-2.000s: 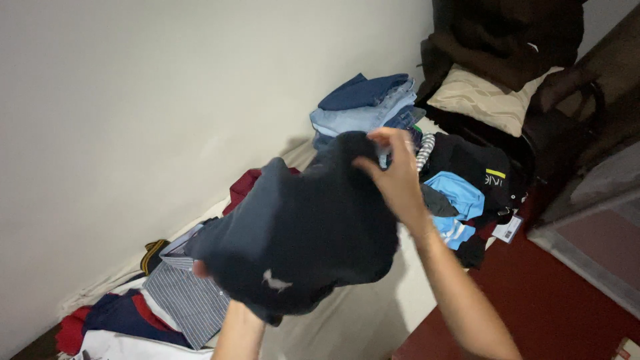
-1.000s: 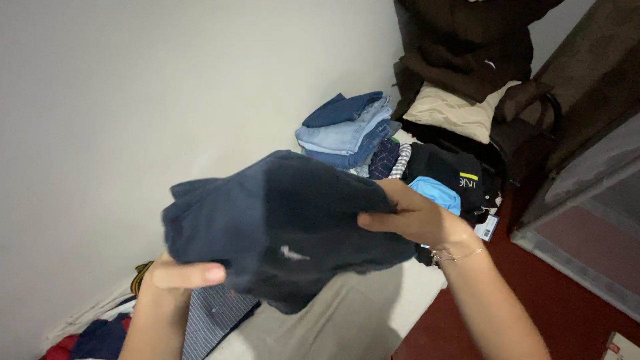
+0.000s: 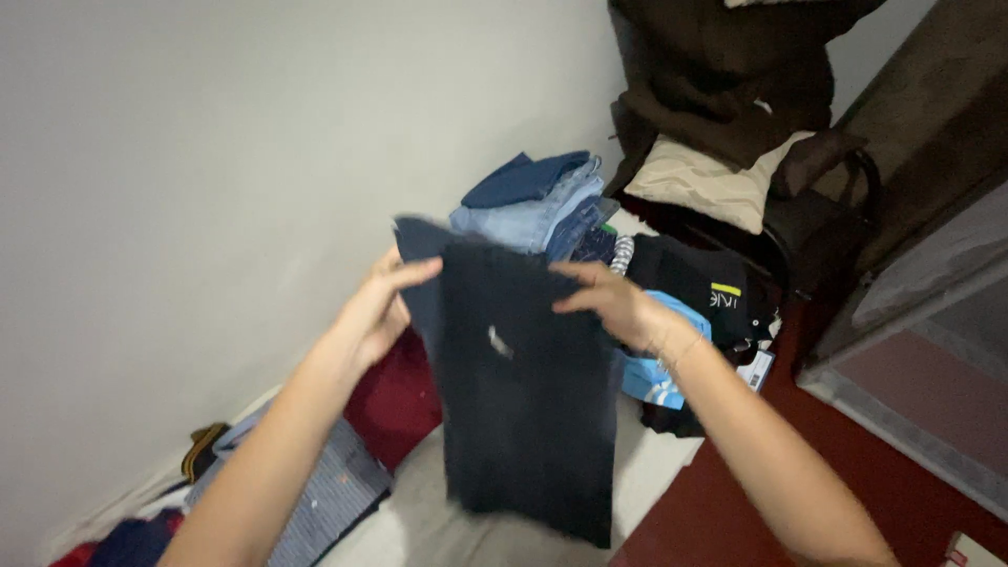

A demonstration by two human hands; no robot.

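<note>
A dark navy garment (image 3: 524, 402) with a small light emblem hangs down between my hands, folded into a long panel over the bed. My left hand (image 3: 386, 303) grips its upper left edge, thumb in front. At the upper right edge, my right hand (image 3: 610, 299) pinches the cloth with thumb and fingers; a thin bracelet is on that wrist. Behind the garment are a stack of folded denim (image 3: 528, 205) against the wall and a maroon cloth (image 3: 398, 398). Right of it lie a light blue garment (image 3: 654, 378) and a black garment (image 3: 693, 276) with a yellow mark.
A striped shirt (image 3: 335, 480) and a navy and red garment (image 3: 138, 539) lie at lower left on the bed's pale cover (image 3: 654, 472). A patterned cushion (image 3: 705, 181) rests on a dark chair at the back. A mesh-sided frame (image 3: 890, 394) stands on the red floor (image 3: 732, 488) at right.
The navy garment was bunched between my hands and now hangs lengthwise as a flat panel. Both hands have moved to its top edge. More of the maroon cloth shows than one second ago.
</note>
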